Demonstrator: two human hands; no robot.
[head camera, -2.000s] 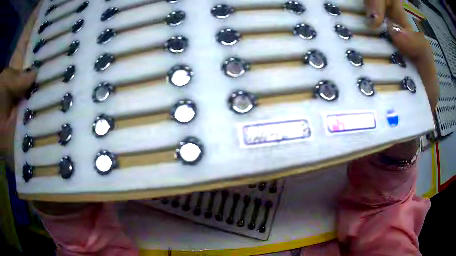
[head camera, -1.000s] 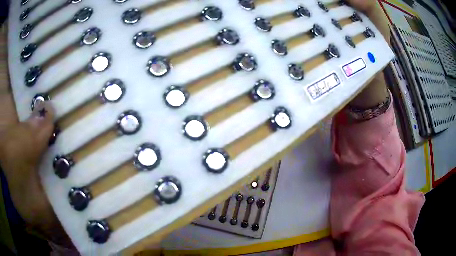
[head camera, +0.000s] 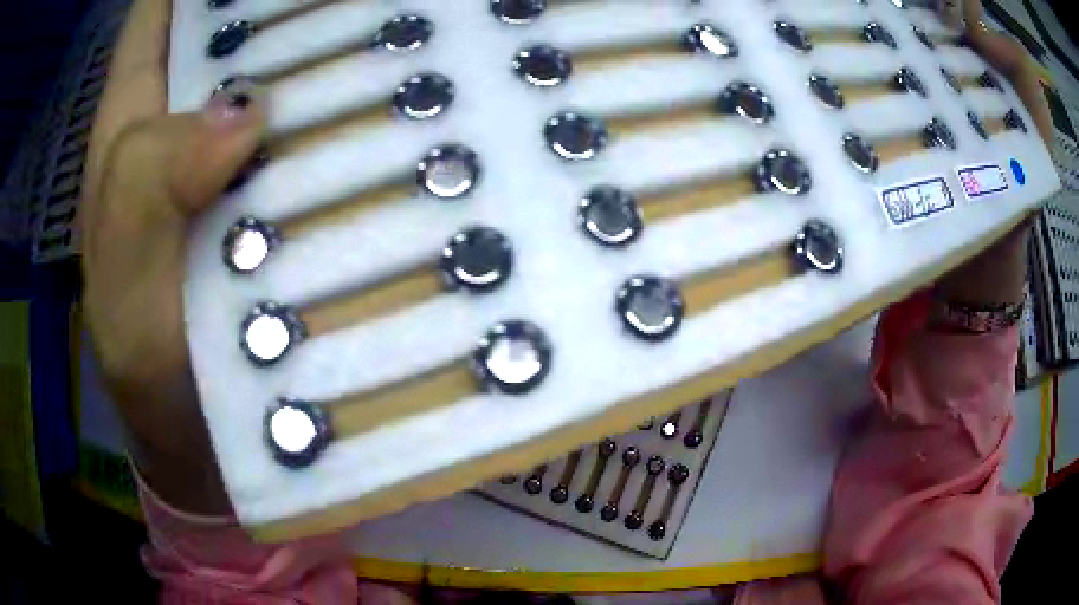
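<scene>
A white foam-lined parts tray (head camera: 391, 278) with a tan board edge fills much of the view, held up and tilted. Shiny round metal parts (head camera: 515, 355) sit at the ends of its tan slots; some flash white. A handwritten label (head camera: 918, 201), a second label with pink writing (head camera: 982, 180) and a blue dot sticker (head camera: 1018, 173) lie near its right edge. My left hand (head camera: 160, 236) grips the tray's left side, thumb on top over a slot. My right hand (head camera: 1006, 71) is at the far right edge, partly cut off and hidden by the tray.
A second loaded tray (head camera: 645, 546) lies on the white tabletop (head camera: 757, 508) under the held one. Yellow tape (head camera: 497, 577) edges the table. Stacked slotted trays stand at the right (head camera: 1057, 284) and dimly at the left (head camera: 59, 177). Red and yellow lines show at the right.
The held tray has swung back toward level from its steeper slant and shifted right. My left hand has moved right and up with it, and the labels are farther right.
</scene>
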